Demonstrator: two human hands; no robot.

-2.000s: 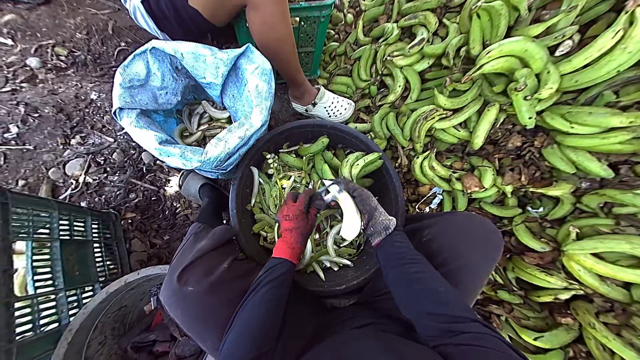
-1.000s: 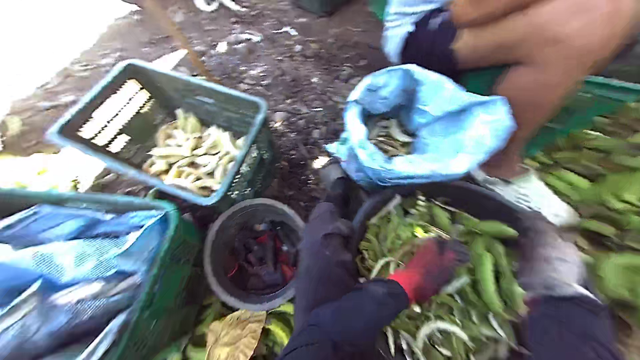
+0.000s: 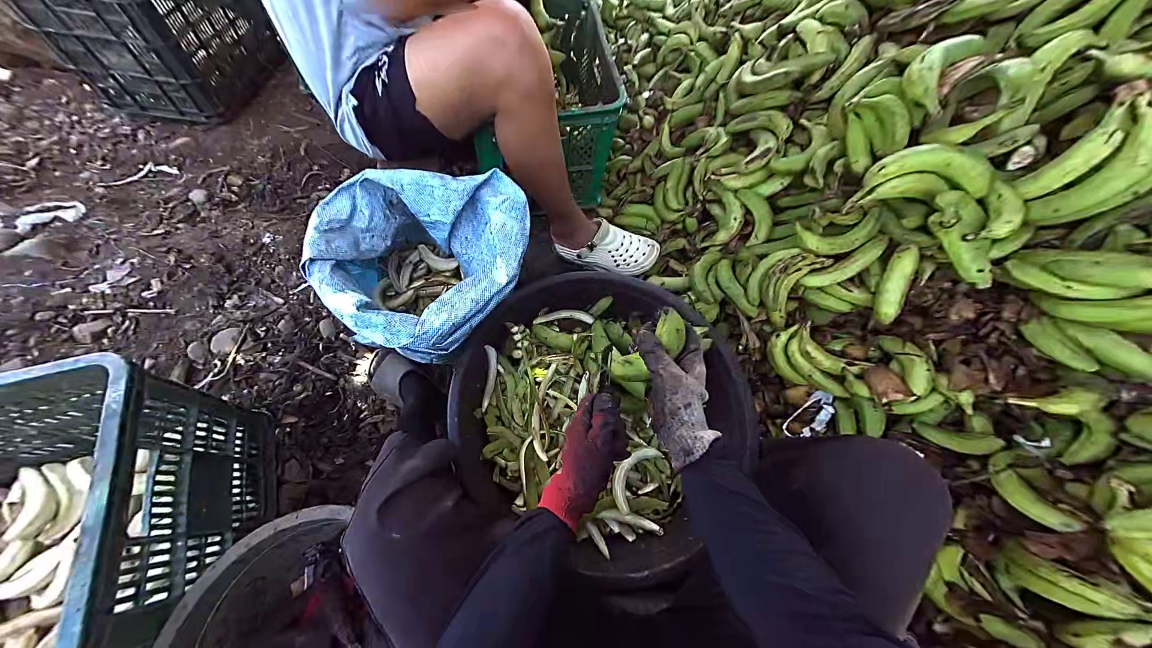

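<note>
My left hand (image 3: 587, 454), in a red and black glove, is curled over the black tub (image 3: 740, 396); whether anything is inside its fingers is hidden. My right hand (image 3: 677, 396), in a dirty grey glove, reaches into the tub's right side with its fingers around a green banana (image 3: 670, 331). More green bananas lie below those fingers. Strips of green and pale peel (image 3: 531, 423) fill the tub's left and middle, and pale curved pieces (image 3: 630, 481) lie just right of my left hand.
A blue woven sack (image 3: 418, 328) holding pale pieces stands beyond the tub, near a seated person's leg (image 3: 531, 117) and white clog (image 3: 612, 249). Green bananas (image 3: 945, 171) cover the ground at right. At left are a crate (image 3: 117, 432) of peeled bananas and a grey bucket (image 3: 243, 558).
Two seconds ago a peeled banana was between my hands; now neither hand shows it. My right hand has moved onto a green banana. The view swung left and back.
</note>
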